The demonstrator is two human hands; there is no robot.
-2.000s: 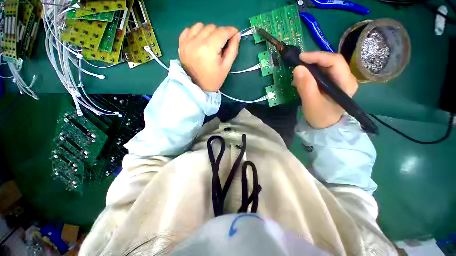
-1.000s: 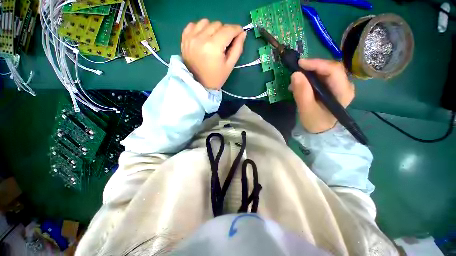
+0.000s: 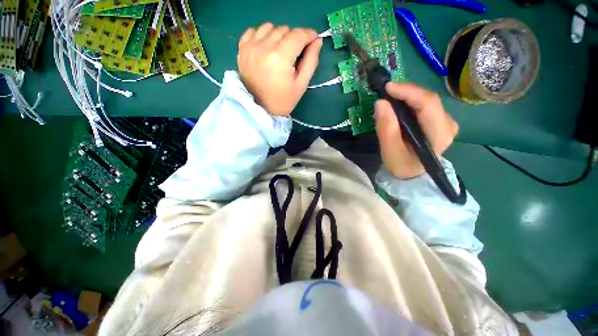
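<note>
A green circuit board [image 3: 377,29] lies on the mat near its front edge, with white lead wires [image 3: 324,83] at its notched left edge. My right hand [image 3: 414,128] holds the black soldering iron [image 3: 413,128]. The iron's metal tip is over the board's upper left part; whether it touches cannot be told. My left hand [image 3: 275,65] is left of the board, thumb and forefinger pinched at the top white lead beside the board's edge. Its other fingers are curled.
Wired yellow and green boards [image 3: 118,36] with white leads lie upper left. Larger dark green boards [image 3: 98,190] are below the bench edge. Blue-handled cutters [image 3: 423,42] and a round tub [image 3: 523,62] with silvery filling are right of the board. A black cord [image 3: 538,177] runs at right.
My right hand has moved slightly left and the iron stands steeper, its rear end swung left. The view has shifted a little. My left hand stays at the top lead.
</note>
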